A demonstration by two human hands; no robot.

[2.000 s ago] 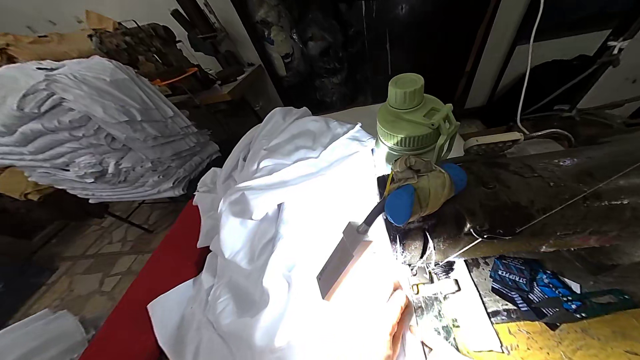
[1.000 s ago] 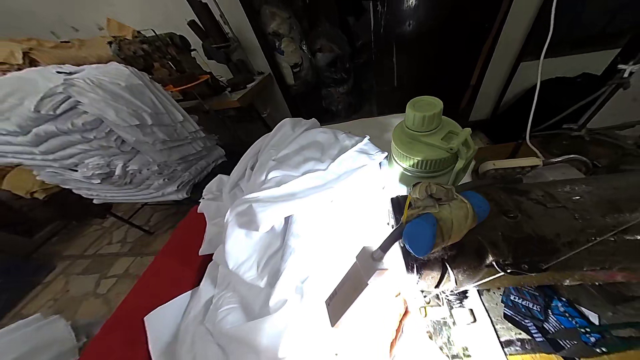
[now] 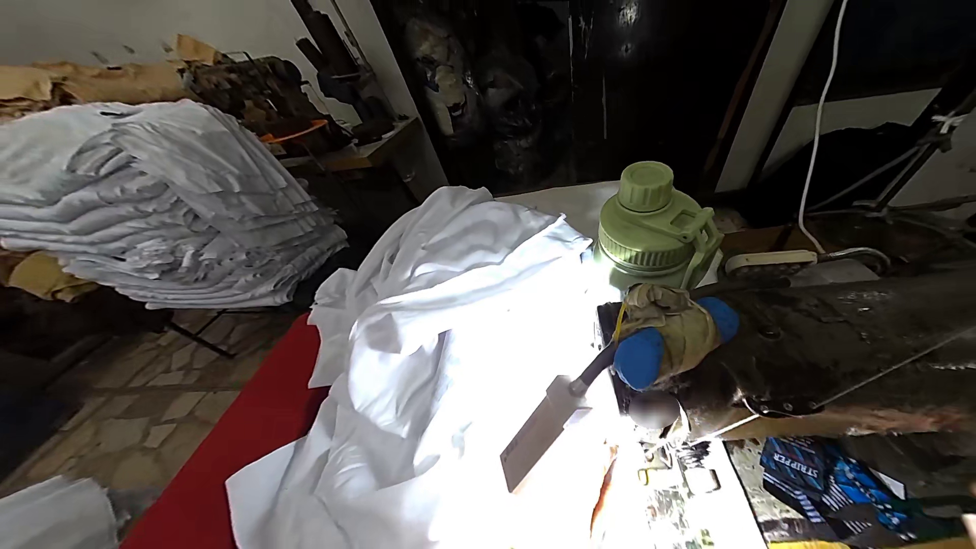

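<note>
White fabric (image 3: 396, 343) lies in loose folds over the sewing table, its middle washed out by a strong light. A grey rectangular lamp head (image 3: 534, 442) on a dark gooseneck hangs over it. Just right of the lamp, a thin orange-brown contour in the glare looks like the edge of my right hand (image 3: 607, 484), low by the needle area of a dark sewing machine (image 3: 854, 343). Its fingers and what they touch are lost in the brightness. My left hand is not visible. Blue padding (image 3: 639, 358) wrapped in tan cloth is fixed to the machine's end.
Behind the machine stands a green bottle (image 3: 646, 229). A tall stack of grey-white fabric pieces (image 3: 175, 206) is at the left, beyond the red table edge (image 3: 252, 435). Blue patterned packaging (image 3: 831, 488) lies at the lower right. A white cable (image 3: 817, 145) hangs at the right.
The orange-brown hand contour shows less now than two seconds ago, when parts like fingers stood out in the glare. The fabric keeps much the same folds.
</note>
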